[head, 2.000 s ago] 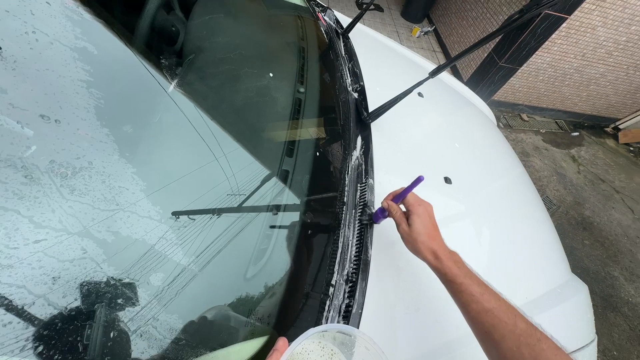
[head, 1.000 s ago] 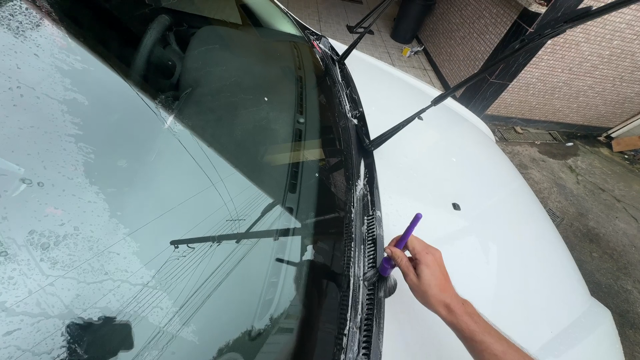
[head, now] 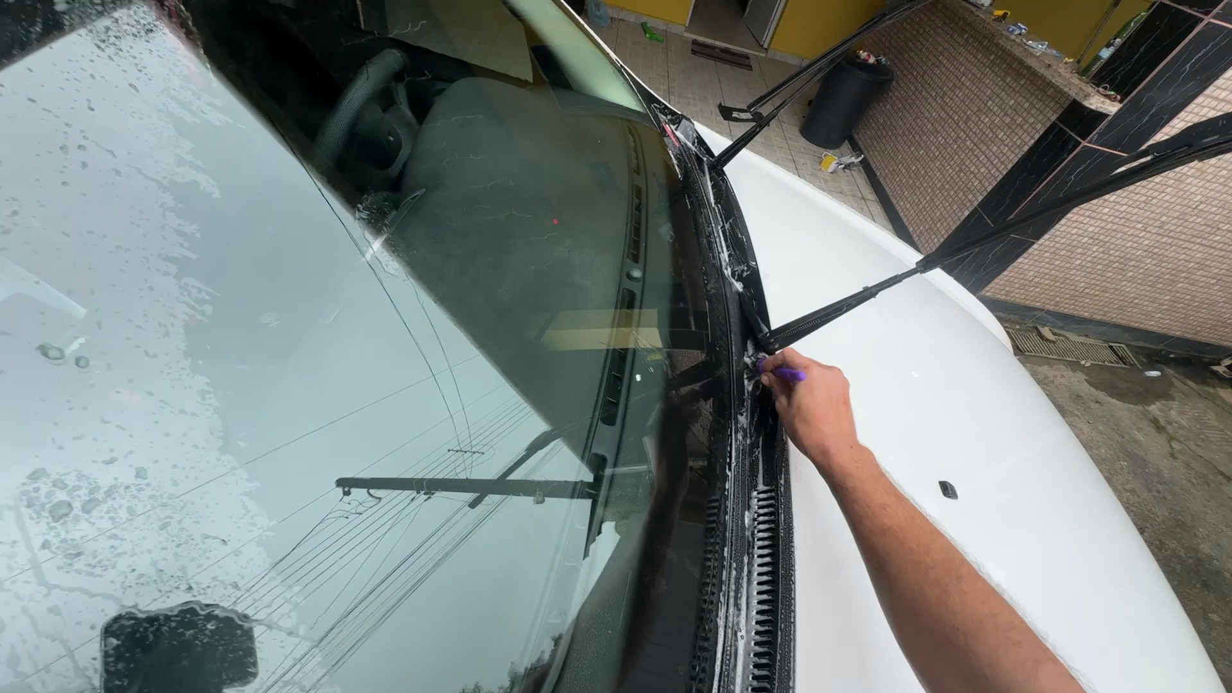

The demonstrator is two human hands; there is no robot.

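Note:
My right hand (head: 813, 404) is closed around the purple handle of a brush (head: 789, 373), just below the base of the nearer wiper arm (head: 847, 306). The brush's tip reaches into the black cowl panel (head: 762, 539) between windshield and hood; its bristles are mostly hidden. White suds streak the cowl and its slotted vent. To the left spreads the wet windshield (head: 462, 289), with reflections of wires and a pole. The white hood (head: 905, 414) lies under my forearm. My left hand is out of view.
Both wiper arms stand raised off the glass; the farther one (head: 746, 140) is near the top. Beyond the hood are a black bin (head: 847, 101), a brick-patterned wall (head: 943, 125) and a floor drain grate (head: 1068, 346). A small washer nozzle (head: 948, 490) sits on the hood.
My right hand has moved the brush up along the cowl, from beside the slotted vent to the nearer wiper's base. The clear container and fingertips at the bottom edge two seconds ago are out of view.

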